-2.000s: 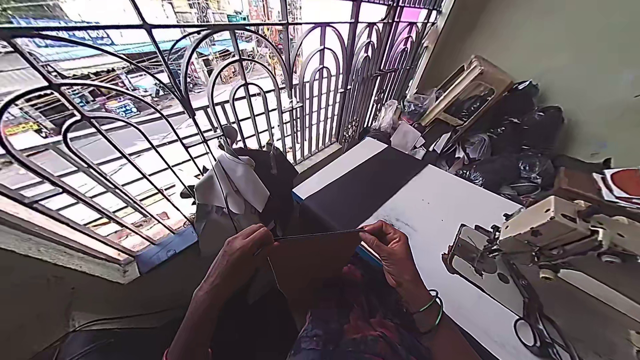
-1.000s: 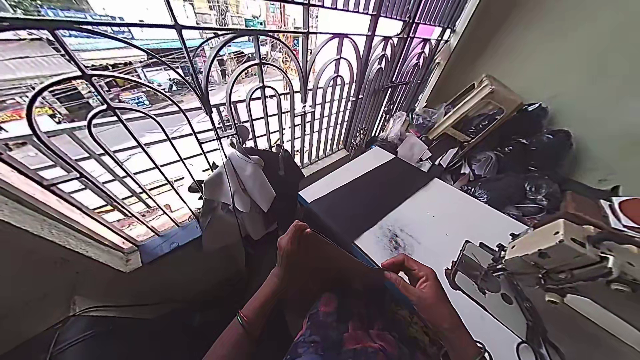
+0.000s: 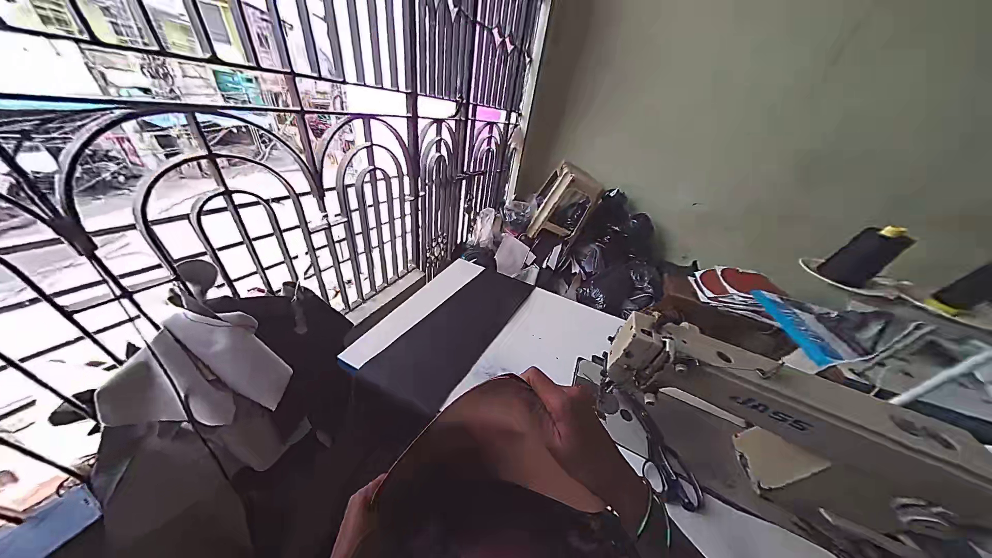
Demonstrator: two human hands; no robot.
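Observation:
A curved brown sheet, perhaps leather or fabric point(image 3: 473, 434), spans both hands in the lower middle of the head view. At its upper right edge my right hand point(image 3: 562, 418) grips it with bent fingers; green bangles circle that wrist. My left hand point(image 3: 360, 511) shows only in part at the sheet's lower left edge, its fingers mostly hidden behind it. Beyond the hands a black strip of material point(image 3: 449, 333) lies across the white tabletop point(image 3: 542, 333). Right of my right hand stands a sewing machine point(image 3: 728, 372), with black-handled scissors point(image 3: 674, 473) beside its base.
A metal window grille point(image 3: 310, 155) runs along the left. White and dark cloth pieces point(image 3: 201, 364) hang before it. Black plastic bags point(image 3: 620, 263) and a wooden frame point(image 3: 566, 198) are heaped against the far wall. Thread cones point(image 3: 868, 252) stand at the right.
The view has swung to the right. The brown sheet, flatter between the hands two seconds ago, is now bowed upward, and my right hand is at its upper edge.

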